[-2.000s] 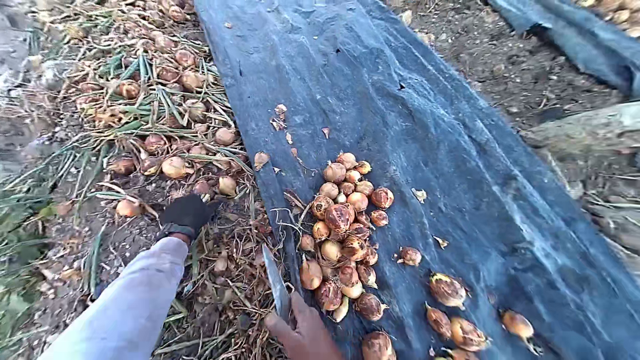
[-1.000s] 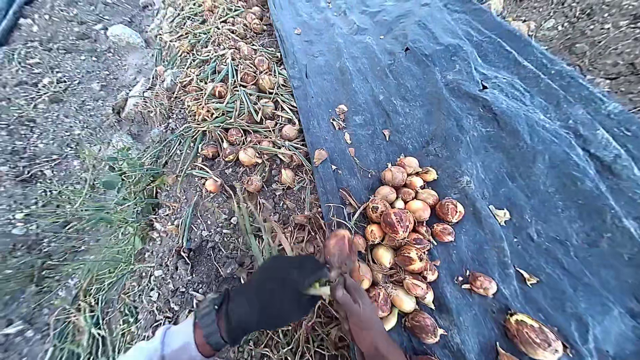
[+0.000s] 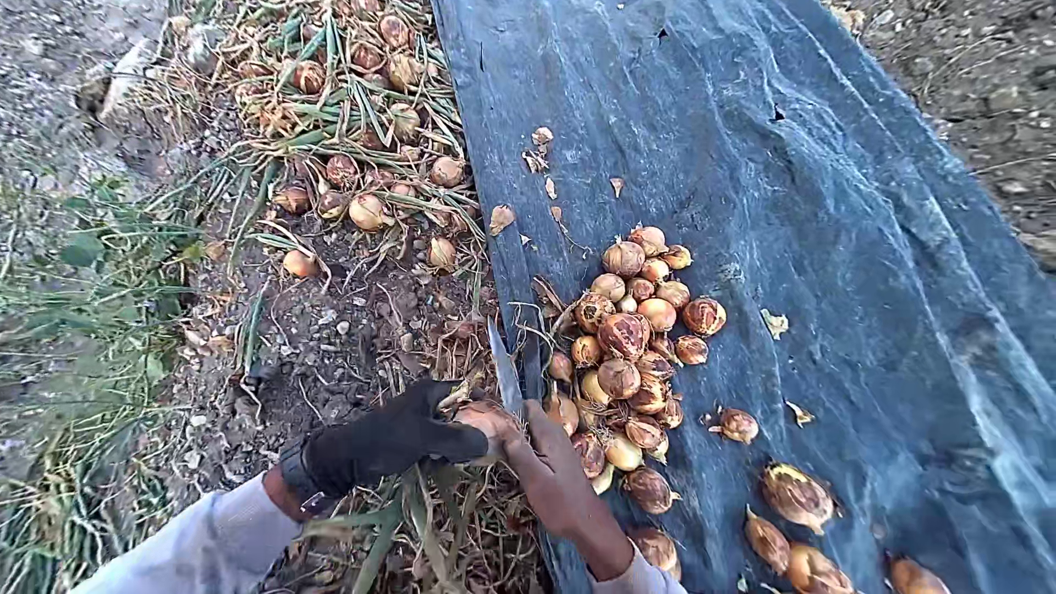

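Note:
My left hand (image 3: 388,437), in a black glove, grips an onion (image 3: 487,419) by its side, with green leaves hanging beneath the hand. In my bare right hand (image 3: 549,470) is a knife, its blade (image 3: 505,367) pointing up and away beside the onion; the fingers hide its handle and also touch the onion. Just right of the hands, a pile of trimmed onions (image 3: 623,336) lies on the dark plastic sheet (image 3: 808,247).
Onions with leaves attached (image 3: 367,211) lie along the soil left of the sheet. Several loose onions (image 3: 796,495) rest on the sheet at lower right. Green weeds (image 3: 91,330) grow at far left, and a stone (image 3: 128,78) sits at upper left.
Two seconds ago my left hand was reaching toward the leafy onions; now it holds an onion against my right hand. The knife blade shows clearly again. The view has shifted.

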